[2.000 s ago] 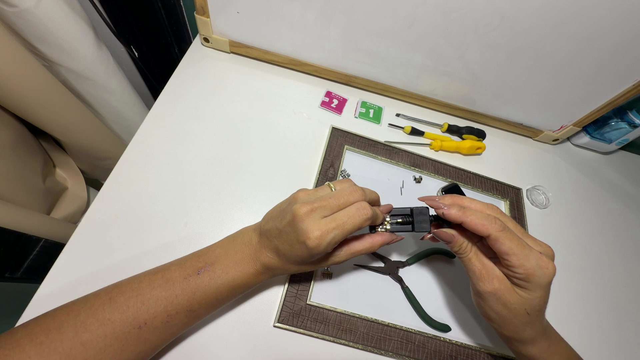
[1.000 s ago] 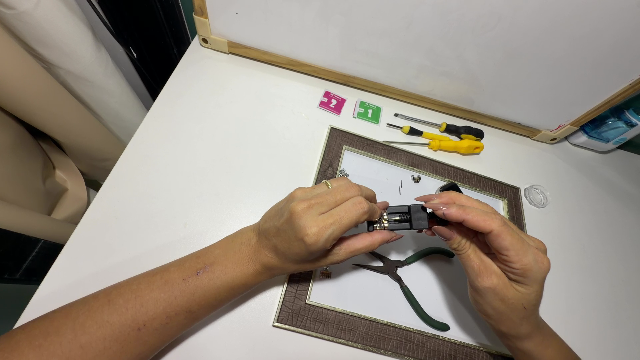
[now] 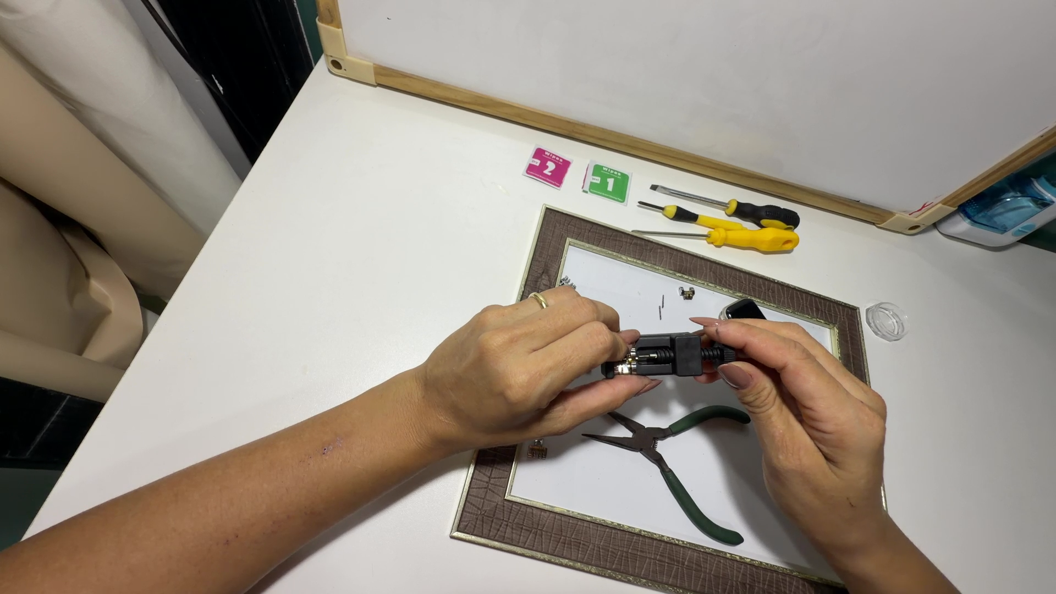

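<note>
A black watch-band link remover [image 3: 687, 355] is held between both hands above a framed white panel. My left hand [image 3: 549, 355] grips its left end, where metal watch links [image 3: 630, 361] sit in the tool, partly hidden by the fingers. At the right end, the fingertips of my right hand [image 3: 796, 388] pinch the knurled screw knob [image 3: 728, 355]. Just behind the right fingers lies a watch [image 3: 743, 309], mostly covered. Long-nose pliers [image 3: 649, 437] with green handles rest spread apart on the panel below the tool. Small pins [image 3: 661, 307] and a loose metal link [image 3: 687, 293] lie beyond it.
The brown textured frame [image 3: 511, 516] borders the panel. Several screwdrivers [image 3: 752, 239] lie past its far edge, beside a green wipe packet [image 3: 608, 181] and a pink one [image 3: 548, 167]. A round clear dish [image 3: 887, 321] sits at right. A wood-edged whiteboard [image 3: 577, 128] stands behind.
Both hands stay around the tool. The right fingers have shifted slightly at the screw knob; the pliers and screwdrivers have not moved.
</note>
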